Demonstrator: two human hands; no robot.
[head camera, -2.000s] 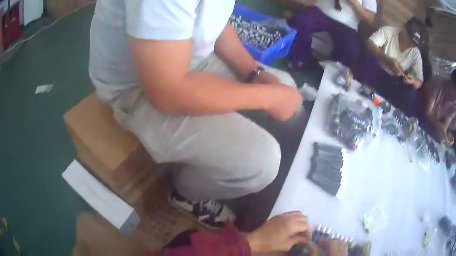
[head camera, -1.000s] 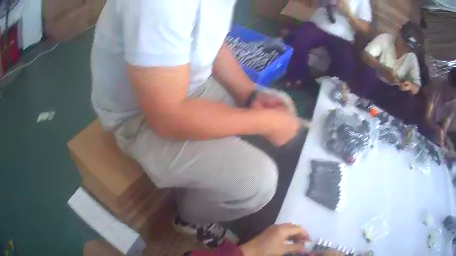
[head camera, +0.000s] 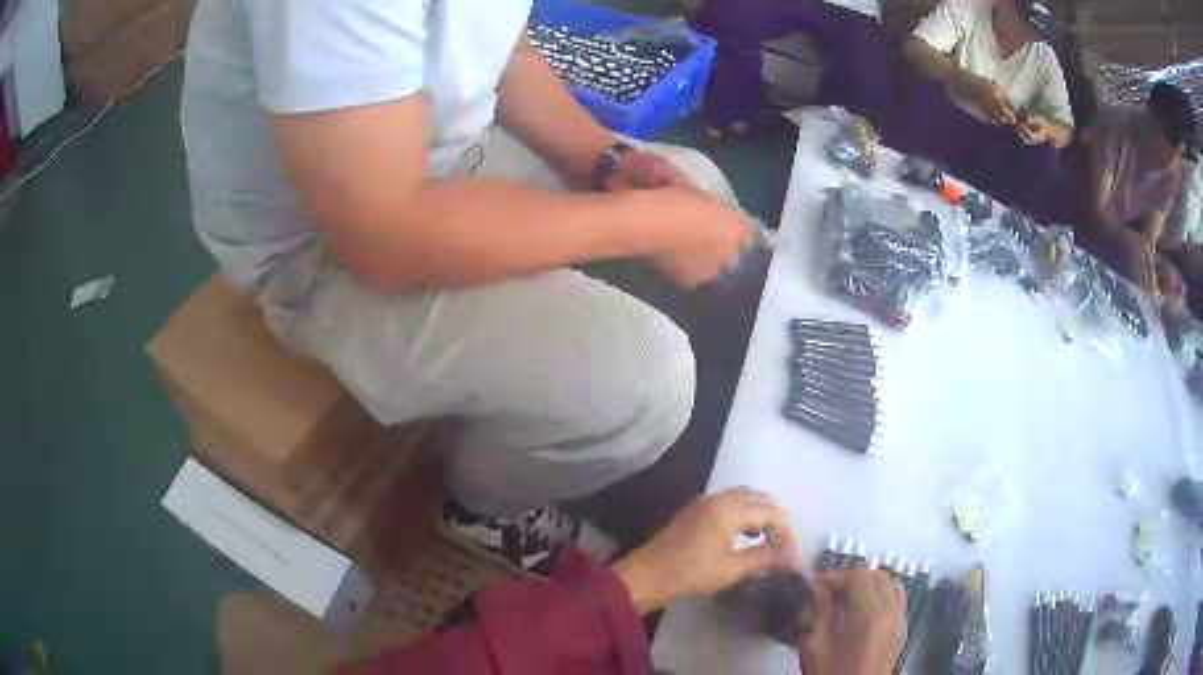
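Note:
My left hand (head camera: 719, 547), in a maroon sleeve, is at the lower middle with curled fingers. My right hand (head camera: 855, 622) is beside it, its fingertips close to the left hand. A dark blurred thing (head camera: 778, 607) shows between and below the hands; its shape and which hand grips it cannot be made out. A row of black tubes with pale tips (head camera: 924, 593) lies partly behind my right hand. Another group of black tubes (head camera: 1059, 633) lies to the right. A narrow clear bag with dark and yellowish contents (head camera: 972, 626) lies between them.
A seated neighbour (head camera: 501, 237) is on a carton (head camera: 264, 382). On the white table (head camera: 739, 462) are a fan of black tubes (head camera: 835, 385), a large bag of black parts (head camera: 887, 251) and a small pale-yellow bag (head camera: 979, 504). A blue crate (head camera: 633, 73) and long white box (head camera: 257, 538) are on the floor.
The table scene has shifted up and left in view. Both my hands now show more fully, with the right hand risen into view. The neighbour's hands have moved slightly.

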